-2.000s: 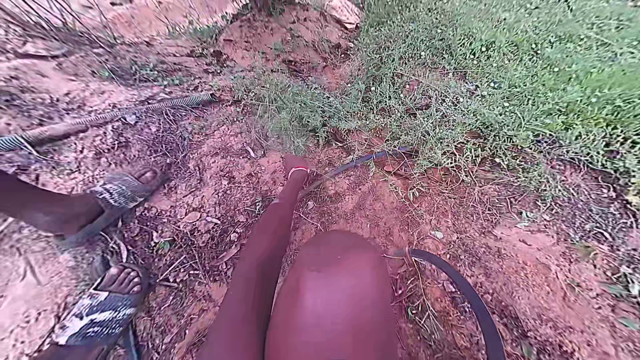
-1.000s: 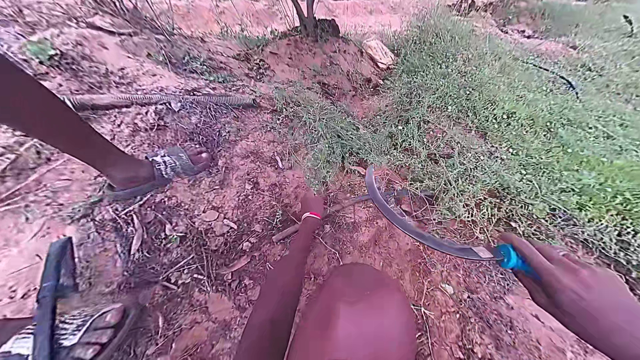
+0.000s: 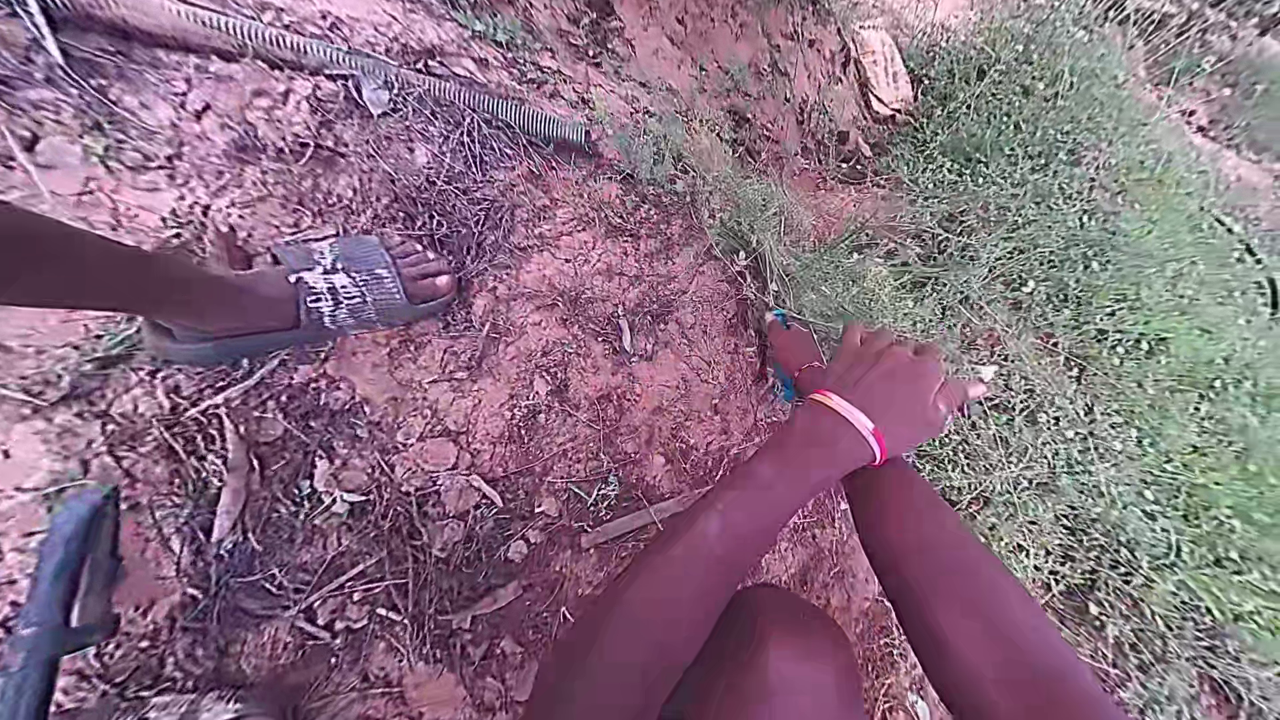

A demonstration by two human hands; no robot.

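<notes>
My arms cross at the wrists beside the grass. My right hand (image 3: 796, 350) comes out to the left from beneath my left wrist, closed around the teal handle (image 3: 783, 385) of the sickle; the blade is hidden. Over it lies my left hand (image 3: 890, 385), with a red and white band on its wrist. Its back faces up, the thumb side points right and the fingers reach down into the edge of the green weeds (image 3: 1010, 270). Whether those fingers hold any stems cannot be seen.
Another person's foot in a grey slide sandal (image 3: 345, 285) stands at the left. Behind it a ribbed hose (image 3: 470, 100) crosses the soil. A dark forked object (image 3: 60, 600) is at the lower left. A flat stick (image 3: 645, 518) lies near my left forearm.
My right hand, at the right with the sickle a second ago, has moved left and crossed under my left wrist. The curved blade, plain before, is out of sight.
</notes>
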